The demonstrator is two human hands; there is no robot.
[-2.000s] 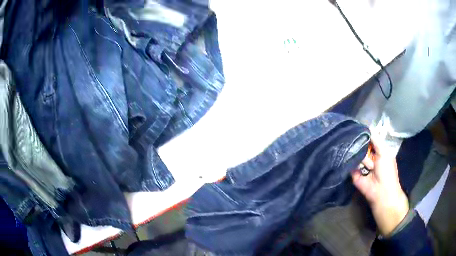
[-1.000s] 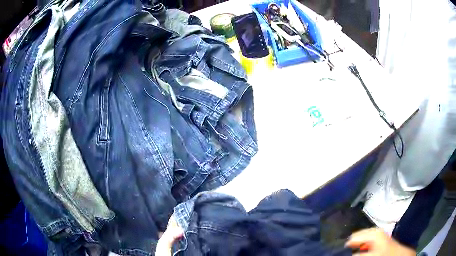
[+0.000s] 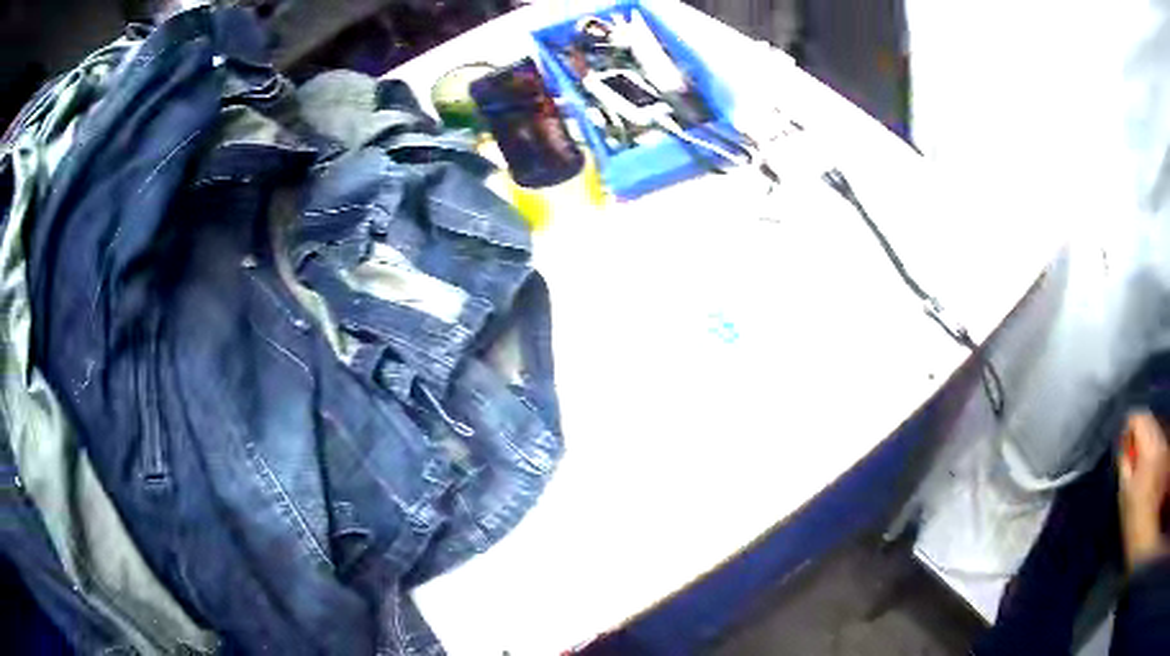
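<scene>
My right hand [image 3: 1142,490] is at the right edge, partly cut off and blurred. A bit of orange, the grip of the thread snips [image 3: 1129,451], shows in its fingers; the blades cannot be made out. Dark blue fabric lies around this hand, and I cannot tell garment from sleeve there. My left hand is out of the picture. The pile of denim jackets [image 3: 218,372], dark washed blue with pale stitching and grey-green reverse sides, is heaped on the left of the white table [image 3: 693,449].
At the back of the table are a blue tray [image 3: 629,173] of metal tools, a dark phone [image 3: 526,128] on a yellow holder [image 3: 533,205], and a round green tin [image 3: 462,92]. A black cord [image 3: 892,250] runs to the right table edge. Pale cloth [image 3: 1039,346] hangs at right.
The view has shifted. The garment at the front edge and my left hand have gone out of the picture. My right hand now shows at the far right edge.
</scene>
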